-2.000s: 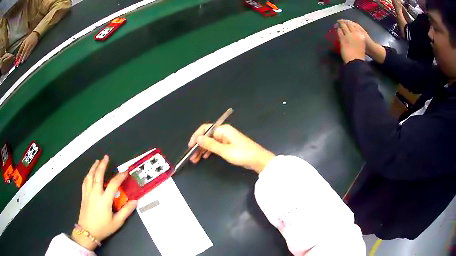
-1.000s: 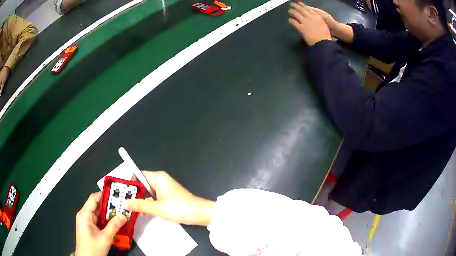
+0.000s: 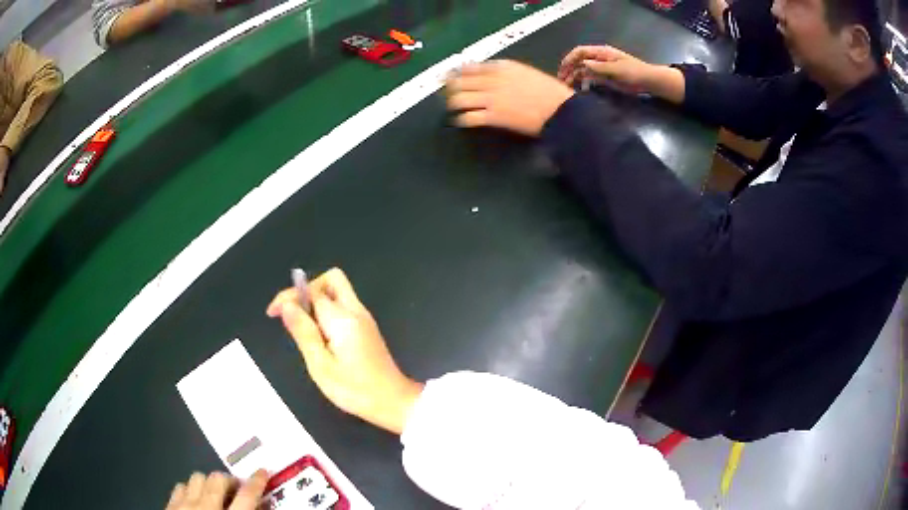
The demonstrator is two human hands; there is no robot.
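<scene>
A red unit with a white board bearing black squares (image 3: 309, 490) lies at the bottom edge, cut off by it, over a long white paper strip (image 3: 221, 386). A small grey patch (image 3: 244, 450) shows on the strip. My left hand (image 3: 214, 492) is at the bottom edge, mostly cut off, its fingers at the unit's left side. My right hand (image 3: 343, 349) is raised above the dark bench, right of the strip, closed around a slim pale tool (image 3: 301, 285), seen nearly end-on. The tool's tip is hidden.
The dark bench (image 3: 478, 289) has a white rail (image 3: 224, 234) beside a green belt (image 3: 129, 259). Red and orange units lie on the belt (image 3: 90, 157), (image 3: 378, 50). A person in dark clothes (image 3: 687, 229) reaches over the bench at right; others sit across the belt.
My right hand has left the unit and lifted with the tool. The unit has moved down and right, baring the paper strip and grey patch. The neighbour's hand has reached toward the rail.
</scene>
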